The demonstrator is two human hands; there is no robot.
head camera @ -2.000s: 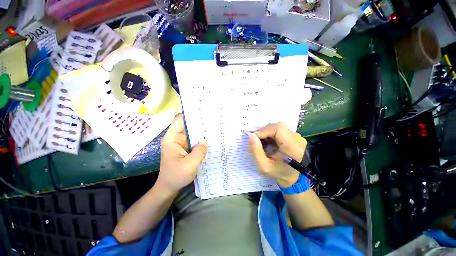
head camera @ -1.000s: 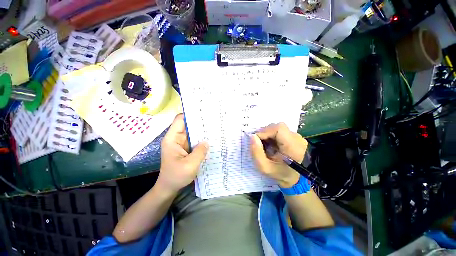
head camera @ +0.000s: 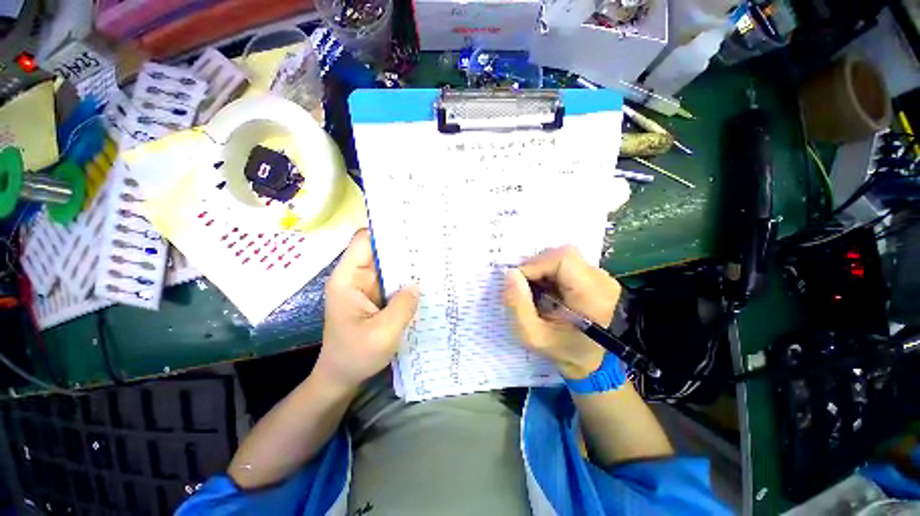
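Observation:
A blue clipboard (head camera: 404,105) with a silver top clip stands out in front of me at the bench edge. White record sheets (head camera: 454,242) with a printed table lie under its clip. My left hand (head camera: 361,317) grips the clipboard's lower left edge, thumb on top of the sheets and fingers hidden behind. My right hand (head camera: 565,307) is closed round a black pen (head camera: 615,346) and rests on the right part of the sheets. The pen's tip is at the sheet's middle; the marks there are too blurred to read.
Left on the green bench (head camera: 202,343) are a tape roll (head camera: 328,171) holding a black part (head camera: 270,171), a sticker sheet (head camera: 252,287) with red dots and a solder spool (head camera: 63,194). Tweezers (head camera: 661,171) and a thick black tool (head camera: 749,202) lie right. White boxes (head camera: 474,25) stand behind.
The pen tip and right fingers have shifted very slightly on the sheet. The clipboard and my left hand look the same.

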